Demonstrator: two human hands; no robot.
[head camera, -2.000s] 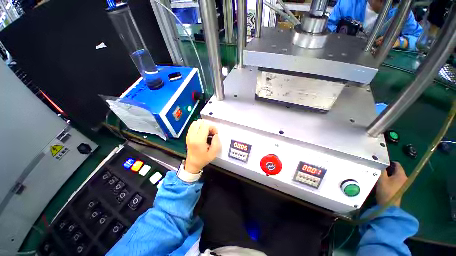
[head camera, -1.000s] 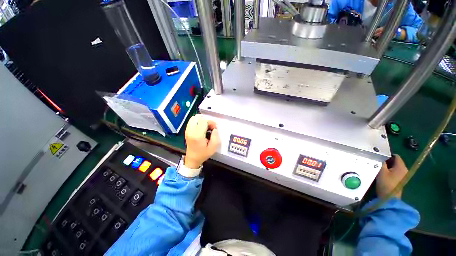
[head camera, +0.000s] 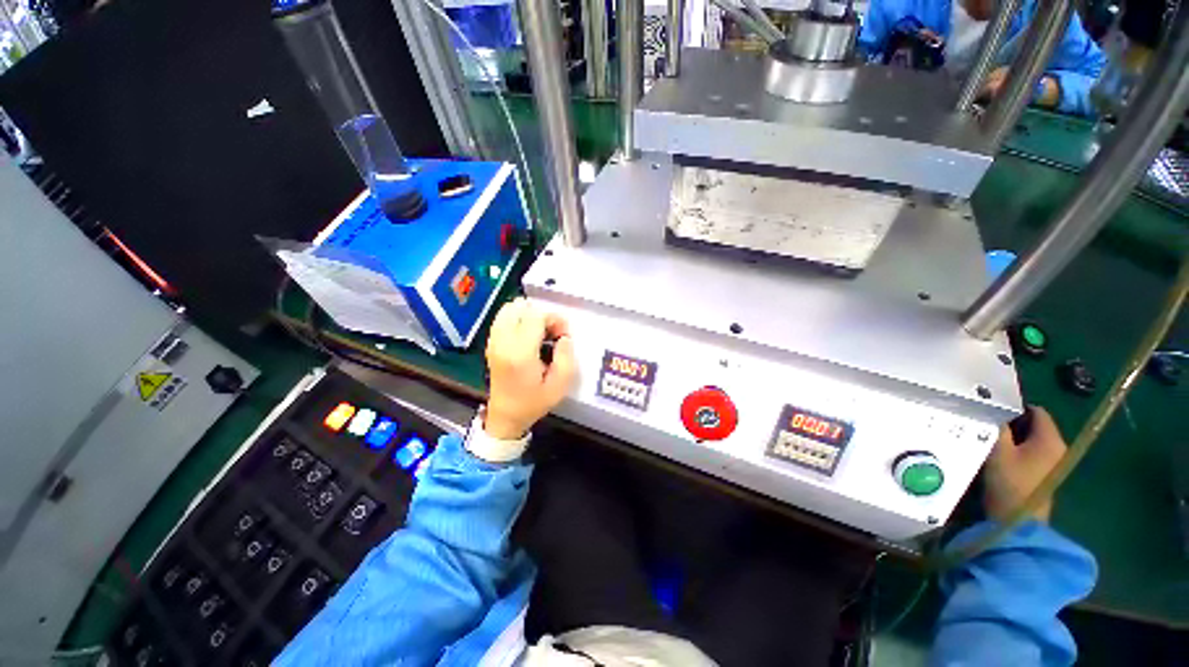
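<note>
The silver press (head camera: 769, 319) stands in front of me. Its thick grey platen (head camera: 808, 137) is down, with the pale scuffed block (head camera: 782, 215) under it against the base; no unit shows beneath. My left hand (head camera: 526, 369) is curled against the panel's left front corner, covering what lies under it. My right hand (head camera: 1024, 467) is bent around the right front corner, its fingers partly hidden. A green button (head camera: 918, 474) shows uncovered at the panel's right. Between the hands are a red round button (head camera: 708, 413) and two red-digit counters (head camera: 627, 381), (head camera: 810, 440).
A black foam tray (head camera: 280, 521) with rows of dark units and several lit screens (head camera: 381, 431) lies lower left. A blue box (head camera: 437, 254) with a clear cylinder stands left of the press. A yellowish hose (head camera: 1108, 411) hangs right, near small dark units (head camera: 1077, 377). A person in blue sits behind.
The lit screens on the tray have changed colours, and the left counter's last digit has changed. The view has shifted slightly. Both hands and the platen stay in place against the press.
</note>
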